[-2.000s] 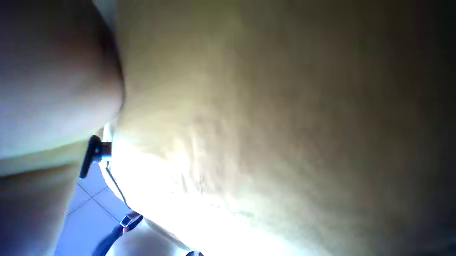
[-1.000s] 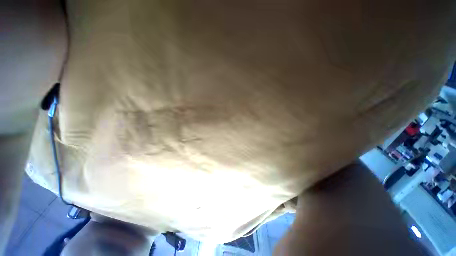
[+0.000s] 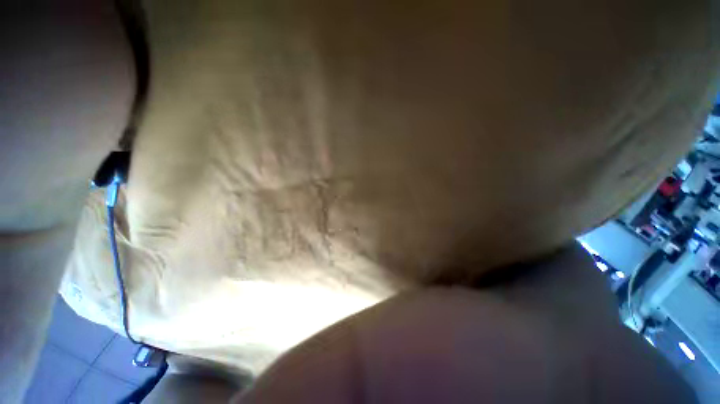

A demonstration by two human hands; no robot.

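Note:
Tan cloth (image 3: 260, 213), wrinkled and very bright in its lower part, fills most of the view close to the camera. A thin cable (image 3: 118, 260) hangs down its left side from a black clip or plug (image 3: 113, 168) to a small metal-looking piece (image 3: 144, 356) with a dark strap. A large blurred limb-like shape (image 3: 474, 347) crosses the bottom centre and right, and another blurred shape (image 3: 55, 102) fills the left edge. Neither my left hand nor my right hand can be made out, and no held thing shows.
Tiled floor (image 3: 79, 363) shows at the bottom left. At the right edge, tilted, are a pale bench or shelf edge (image 3: 695, 304) and a cluttered surface with many small dark, white and red items (image 3: 671, 186), too small to name.
The blurred limb-like shape at the bottom now reaches further left and up, covering part of the bright cloth. The clip and cable have shifted slightly right and down in the picture.

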